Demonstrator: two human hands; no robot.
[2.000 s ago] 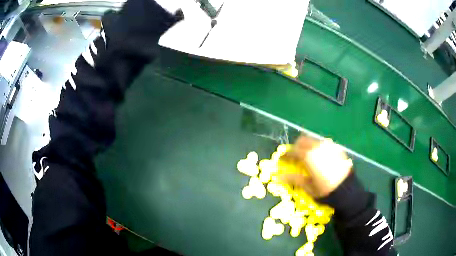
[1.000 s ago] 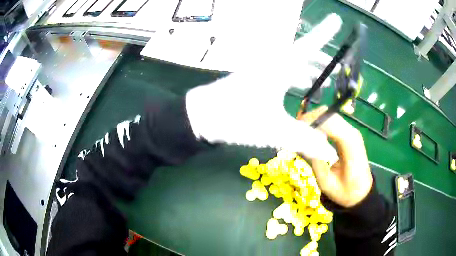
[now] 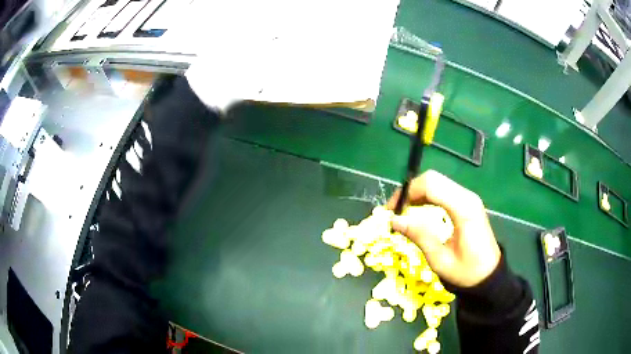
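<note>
My bare right hand (image 3: 453, 231) grips the lower end of a black phone frame (image 3: 416, 155), held up nearly edge-on above the bench, with a yellow piece (image 3: 432, 119) near its upper end. Below and left of the hand lies a heap of yellow three-lobed pieces (image 3: 398, 269), partly hidden by it. My left sleeve (image 3: 169, 152) reaches to the white carrier board (image 3: 297, 55) at upper left. My left hand blends into the white glare there; its outline and fingers cannot be told.
Several frames with yellow pieces lie on the green belt (image 3: 508, 152). Another fitted frame (image 3: 558, 276) lies on the bench at right. Clear tape (image 3: 356, 187) is near the belt edge, and clear film (image 3: 415, 41) at the far edge. Metal machinery (image 3: 104, 131) stands at left.
My gloved left hand has moved from beside my right hand back to upper left. The held frame has swung more upright in my right hand. The carrier board's near edge is uncovered.
</note>
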